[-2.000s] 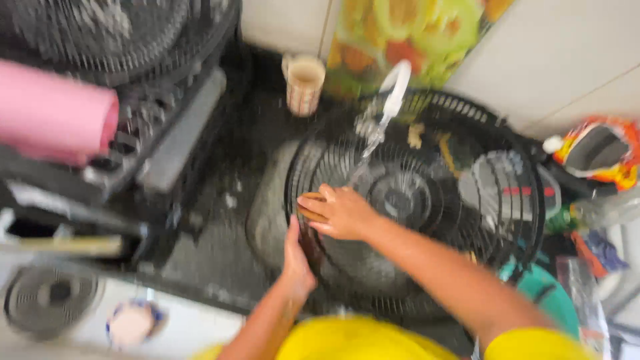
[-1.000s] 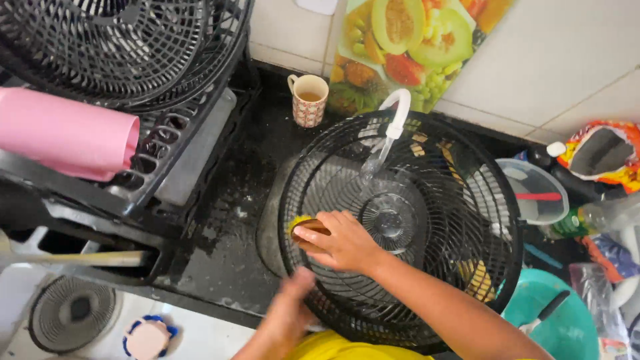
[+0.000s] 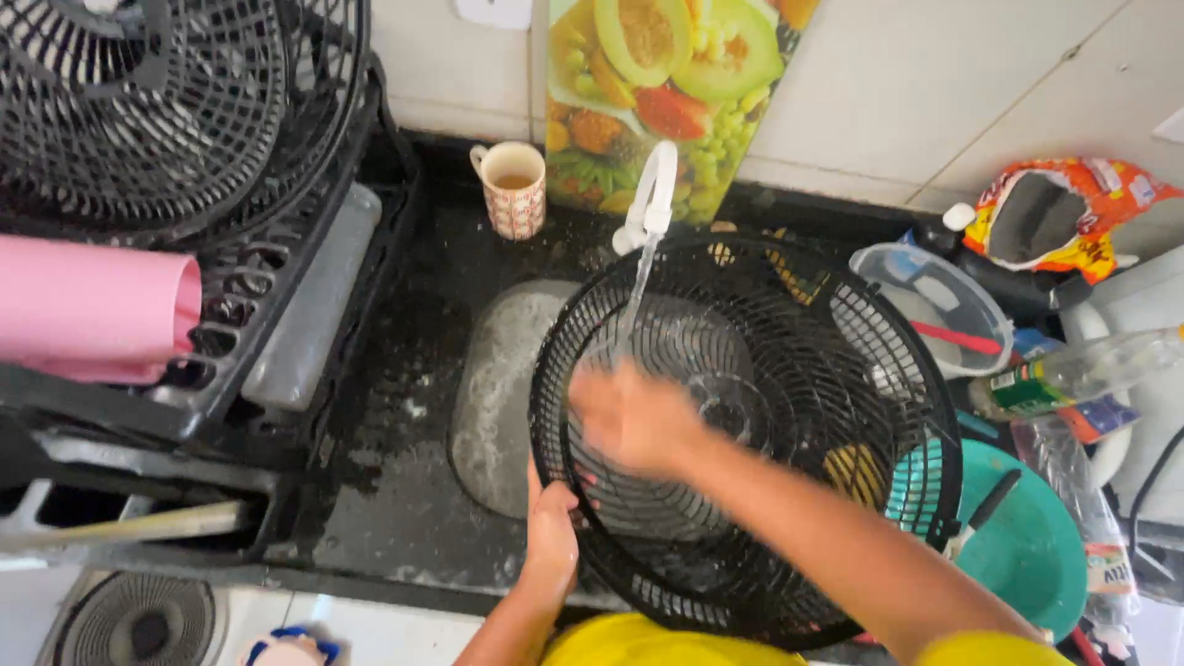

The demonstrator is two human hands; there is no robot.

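A round black plastic fan grille (image 3: 777, 555) lies tilted over the sink basin (image 3: 509, 398), under a white faucet (image 3: 657, 190) with water running from it. At the grille's lower left rim, my left hand (image 3: 552, 527) grips the edge, its fingers partly behind the bars. Over the left inner part of the grille is my right hand (image 3: 638, 416), blurred, beneath the water stream; whether it still holds anything cannot be seen. Some yellowish striped items (image 3: 856, 472) show through the bars.
Left, a black rack holds more fan grilles (image 3: 139, 120) and a pink plastic container (image 3: 92, 310). A patterned mug (image 3: 515, 190) stands behind the basin. Right are a clear tub (image 3: 934, 305), a teal bowl (image 3: 1027, 555) with a knife, plastic bottles (image 3: 1101, 370) and an orange bag (image 3: 1064, 217).
My left hand, blurred below the rim one second ago, now grips the grille's edge. My right hand, which held a sponge-like thing at the left rim, has moved inward under the water.
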